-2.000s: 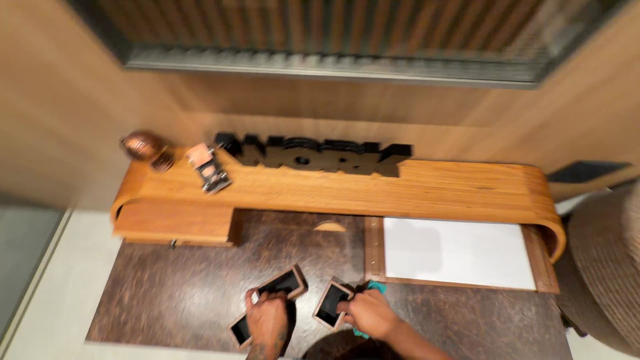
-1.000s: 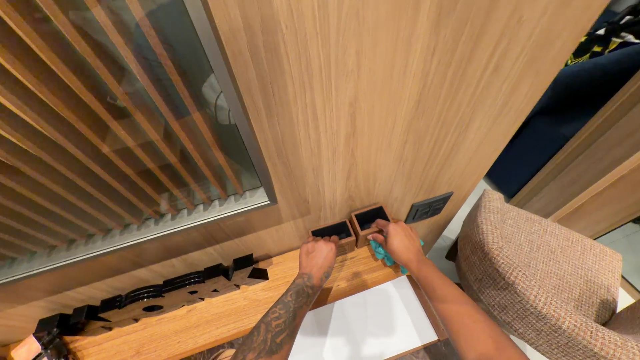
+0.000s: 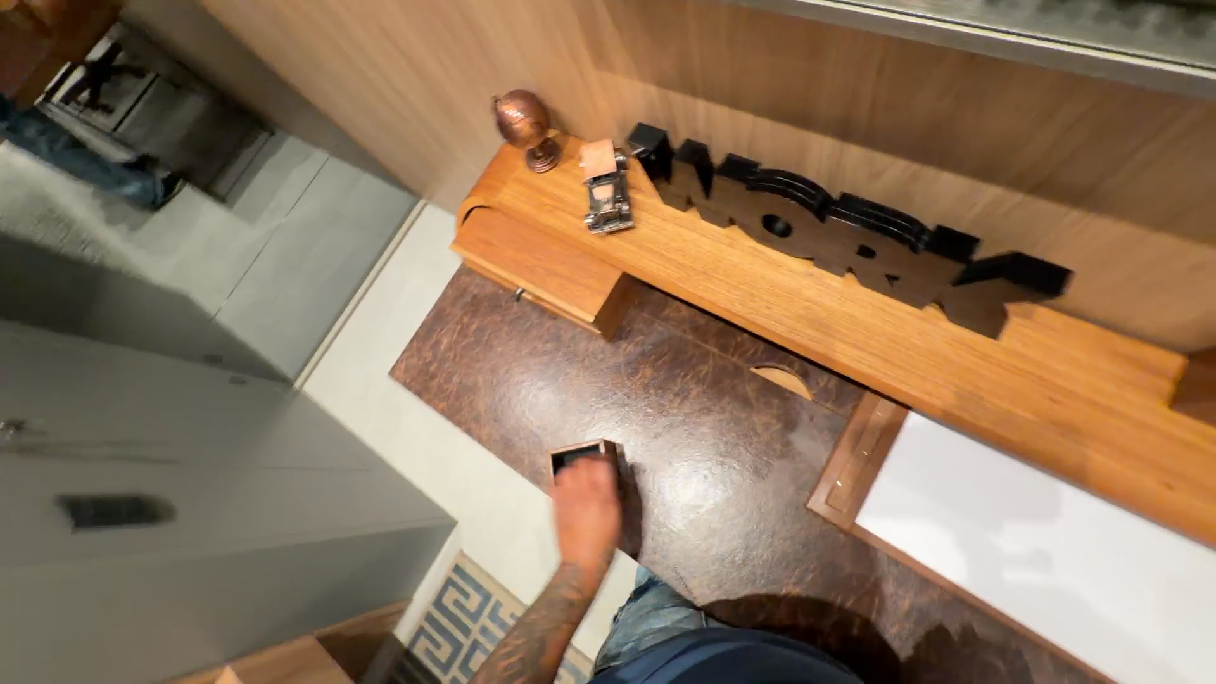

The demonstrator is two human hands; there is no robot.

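My left hand (image 3: pixel 586 508), blurred and with a tattooed forearm, grips a small dark-lined wooden box (image 3: pixel 622 475) near the front left edge of the dark brown desktop (image 3: pixel 722 446). Its fingers reach over the box's rim and hide part of the inside. My right hand is out of view. Behind the desktop, a raised wooden shelf (image 3: pixel 722 275) carries a copper-coloured globe (image 3: pixel 522 119), a model car (image 3: pixel 606 187) and large black decorative letters (image 3: pixel 826 228). Part of a brown wooden object (image 3: pixel 1199 385) shows on the shelf at the right edge.
A small drawer unit (image 3: pixel 546 266) sits under the shelf's left end. To the right lies a wood-framed white panel (image 3: pixel 1035 541). Beyond the desk's left side are a grey cabinet (image 3: pixel 190 475) and a patterned rug (image 3: pixel 465 617). A person's jeans-clad leg (image 3: pixel 85 161) shows at upper left.
Both hands were at two boxes by the shelf's right end one second ago. Now my left hand is at a box on the desktop, and my right hand has left view. The view has swung left.
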